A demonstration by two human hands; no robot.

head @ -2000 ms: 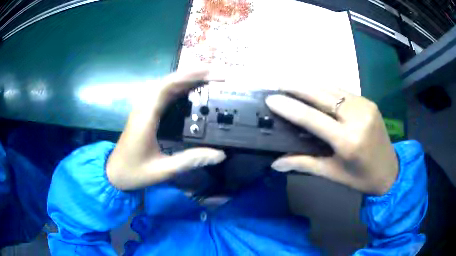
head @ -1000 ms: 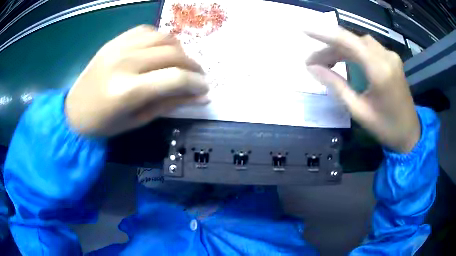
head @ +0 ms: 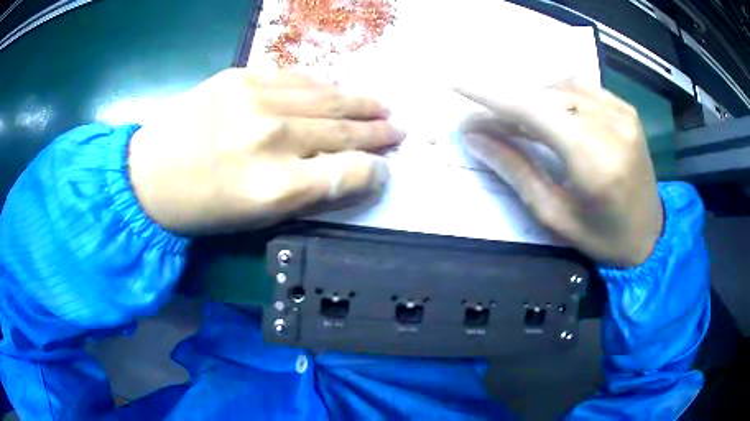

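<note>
The white tray (head: 526, 49) lies in front of me. Copper-coloured small parts (head: 333, 25) are heaped and scattered at its upper left. A tiny speck (head: 432, 142) lies on the tray between my hands. My left hand (head: 271, 152) is palm down over the tray's left side, fingertips at the surface; whether it pinches a tiny part cannot be told. My right hand (head: 567, 160) is over the tray's right side, thumb and forefinger apart, with nothing visible between them. The black fixture (head: 436, 275) lies at the tray's near edge, untouched, its four square nests facing up.
The glossy green bench top (head: 107, 107) extends to the left. Silver conveyor rails (head: 645, 62) run behind the tray at the upper right. A grey machine frame (head: 711, 148) stands at the right. My blue sleeves flank the fixture.
Both hands have let go of the fixture, which now lies at the tray's near edge. My left hand has moved right and flattened over the tray; my right hand has come inward and lower.
</note>
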